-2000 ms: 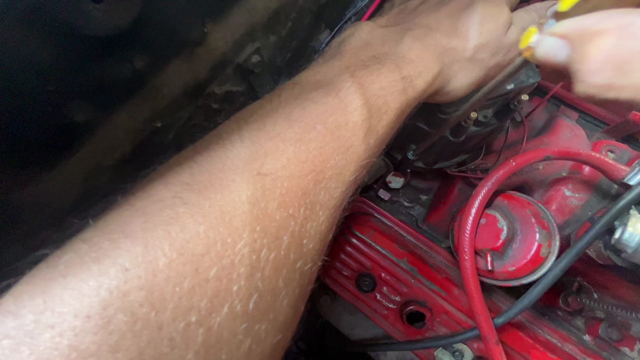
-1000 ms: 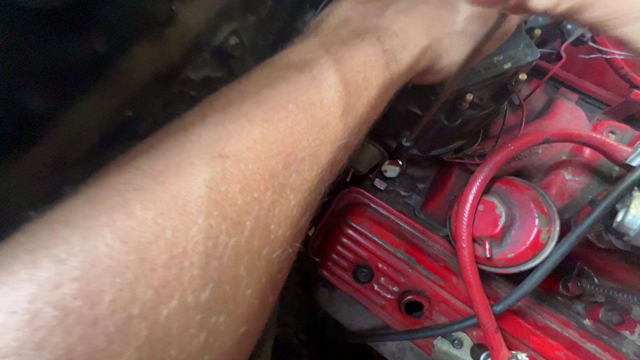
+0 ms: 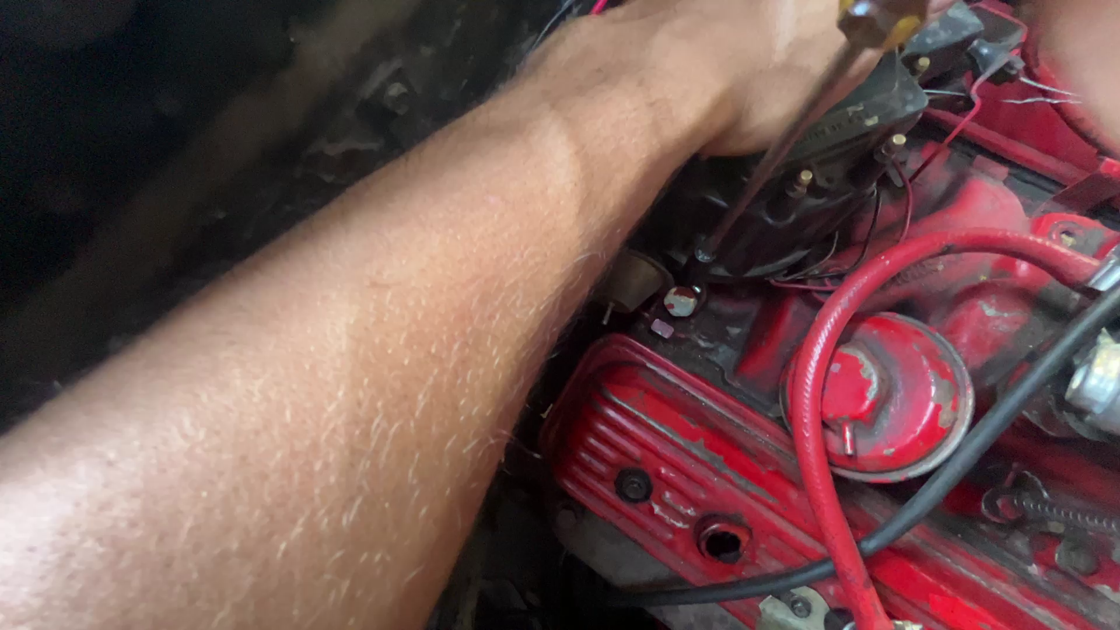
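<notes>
My left forearm crosses from the lower left. My left hand (image 3: 787,83) is at the black distributor cap (image 3: 831,149), its fingers mostly hidden behind a screwdriver (image 3: 787,140) and the top edge. The screwdriver's amber handle is cut off by the top edge. Its long shaft slants down in front of my left hand, and its tip is at a small screw (image 3: 703,254) low on the cap. My right hand (image 3: 1081,61) is a blurred patch at the upper right edge, its fingers not visible. Which hand holds the screwdriver cannot be told.
A red ribbed valve cover (image 3: 647,420) with an open round hole lies below. Beside it are a round red canister (image 3: 919,394), a red hose (image 3: 818,420) and a black hose (image 3: 962,464). Thin wires run around the cap. Dark bodywork (image 3: 219,131) fills the left.
The screwdriver's shaft now slants down to the base of the cap; two seconds ago it was higher, with its yellow handle by the fingers of my right hand. The left forearm has stayed across the view.
</notes>
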